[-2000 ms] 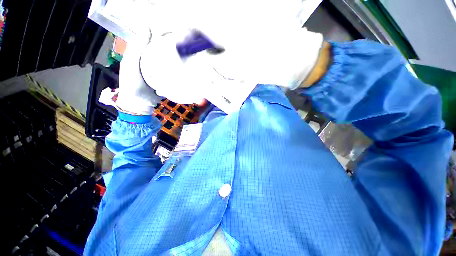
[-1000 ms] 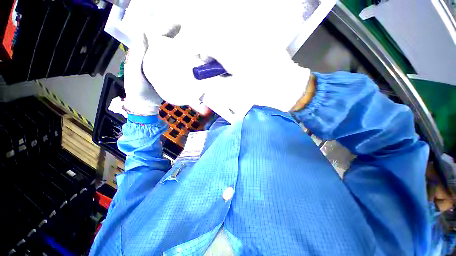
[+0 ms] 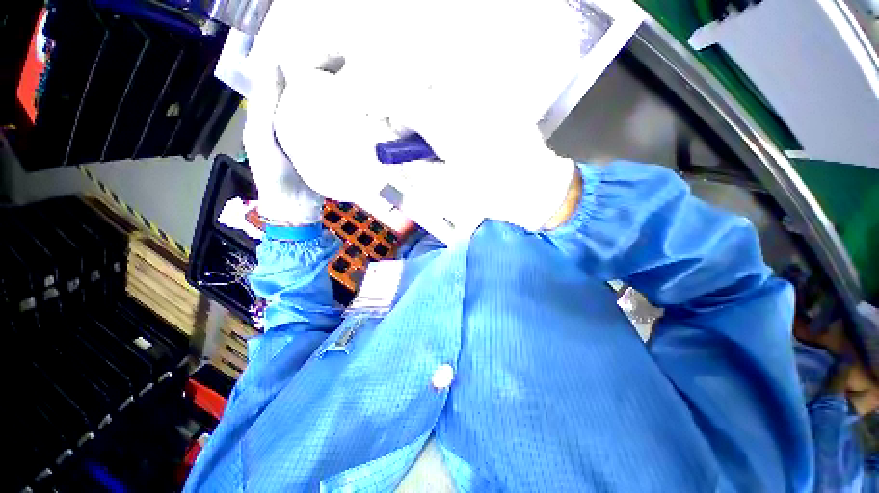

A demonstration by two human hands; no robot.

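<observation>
A large glaring white framed sheet, likely a stencil, fills the top centre; its silver-white border (image 3: 590,79) shows at the right. My left hand (image 3: 289,164), in a white glove, is at its left side; glare hides the fingers, and a rounded white shape beside it cannot be told from the glove. My right hand (image 3: 516,183), also white-gloved, reaches in from the right, its fingers washed out. A small purple scraper (image 3: 406,149) shows at its fingers and seems held by it. Any paste is lost in glare.
An orange grid tray (image 3: 361,241) lies below my left hand. A black bin (image 3: 217,255) with wires and a white bag is left of it. Black racks (image 3: 67,327) and wooden pallets (image 3: 164,279) stand left. A curved metal rail (image 3: 771,154) edges green surfaces right. Another person's arm shows lower right.
The view has shifted, showing more rail and green surface at the right. The purple scraper sits lower and more level than two seconds ago. My right cuff has moved left and down.
</observation>
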